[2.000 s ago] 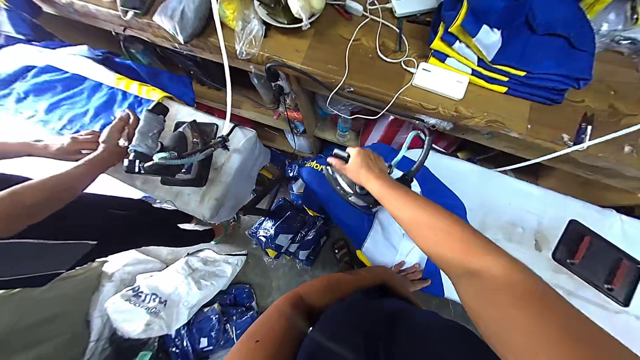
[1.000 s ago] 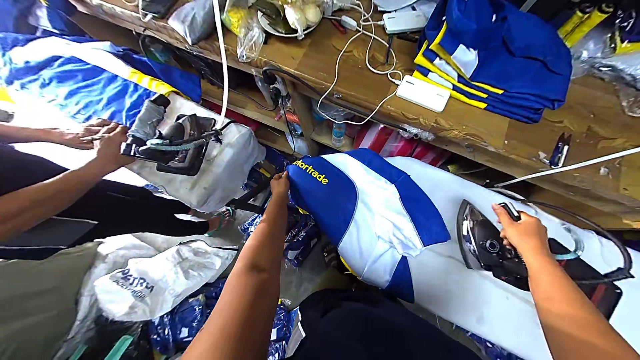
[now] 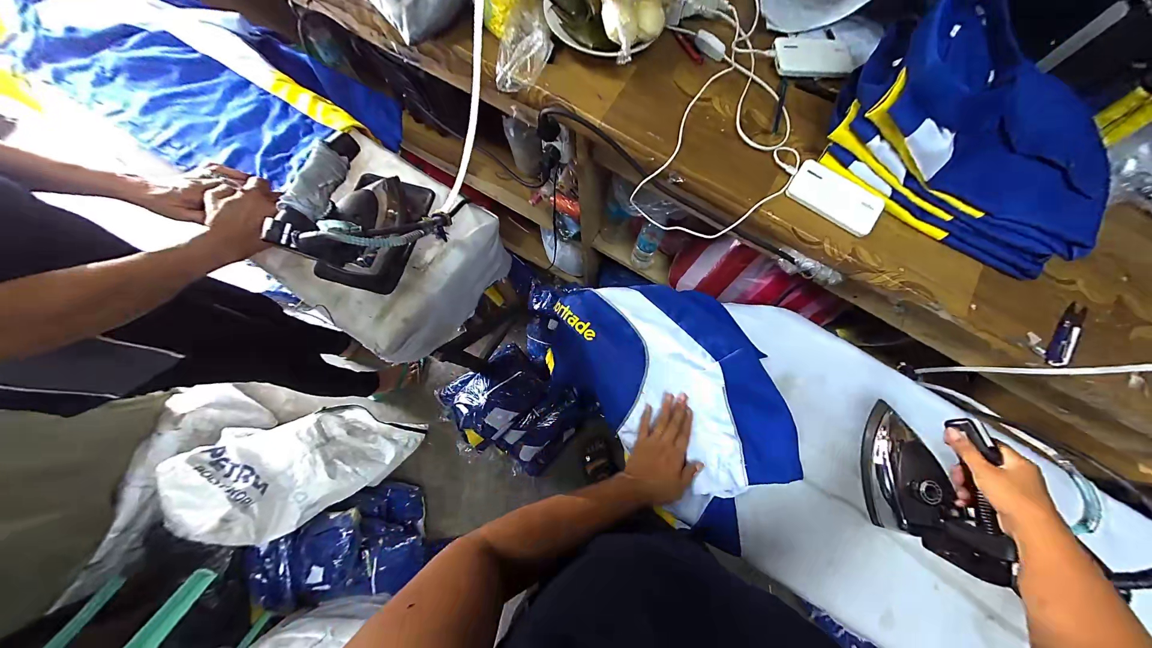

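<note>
A blue and white garment (image 3: 684, 360) with yellow lettering lies over the narrow end of a white padded ironing board (image 3: 810, 396). My left hand (image 3: 663, 450) rests on its white panel, palm down and fingers spread. At the right, my right hand (image 3: 999, 481) grips the handle of a black steam iron (image 3: 931, 504). The iron is on the bare board cover, apart from the garment, its metal soleplate edge facing left. A cable and hose run from the iron's rear along the board's far side. Part of the garment hangs over the near edge.
At left, a co-worker's hands (image 3: 220, 202) are at another board (image 3: 432, 288) with a second iron (image 3: 369, 225). A wooden shelf (image 3: 900, 288) behind holds folded blue garments (image 3: 1008, 144), a white power bank (image 3: 835, 198) and cables. Plastic-wrapped garments (image 3: 513, 405) and a white sack (image 3: 279, 468) lie below.
My right hand has moved the iron from the garment to the board's right part. My left hand, at the garment's far-left edge one second ago, now lies flat on its white panel.
</note>
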